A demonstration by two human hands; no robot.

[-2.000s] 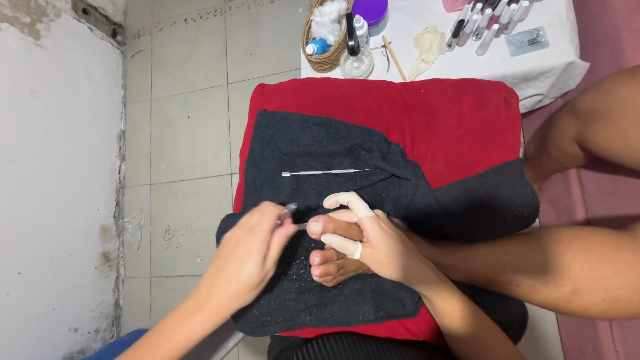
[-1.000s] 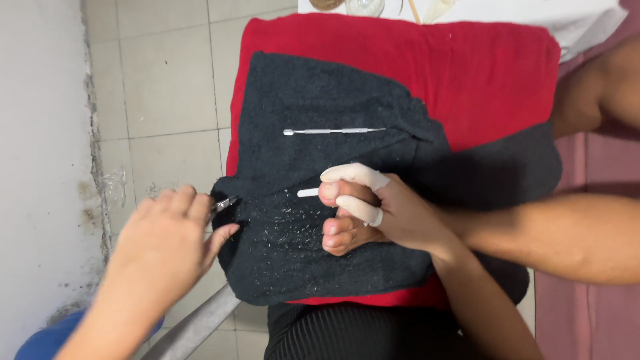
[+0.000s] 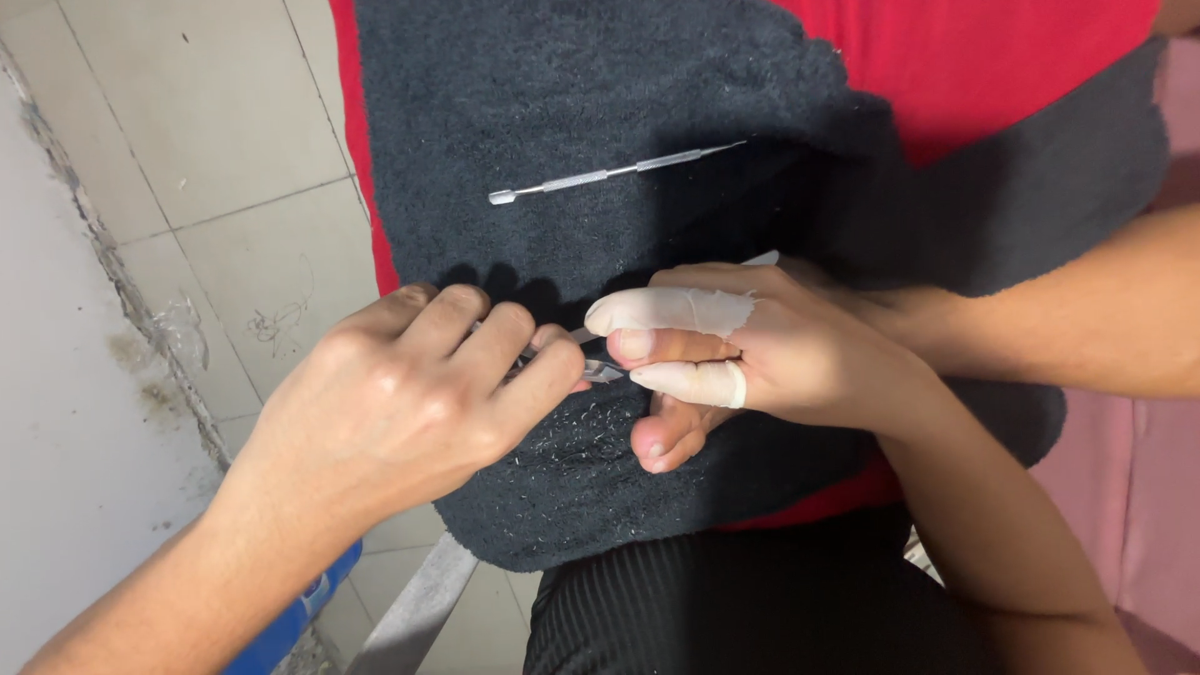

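Observation:
My left hand is closed around metal cuticle nippers, whose jaws point right, close to the toe and my right thumb tip. White finger cots cover the thumb and index finger of my right hand, which grip another person's big toe from both sides. The smaller toes show below my right thumb; the rest of the foot is mostly hidden. A thin, flat, pale tool runs beneath my right hand, with only its ends visible. A double-ended metal cuticle pusher lies on the dark towel.
Small pale flecks dot the towel below my hands. Red cloth lies under it. The other person's leg extends from the right. A blue object and a grey bar are at lower left, near the tiled floor.
My left hand has moved right with the nippers, from the towel's left edge to beside the big toe. My right hand still grips the toe. The view is nearer.

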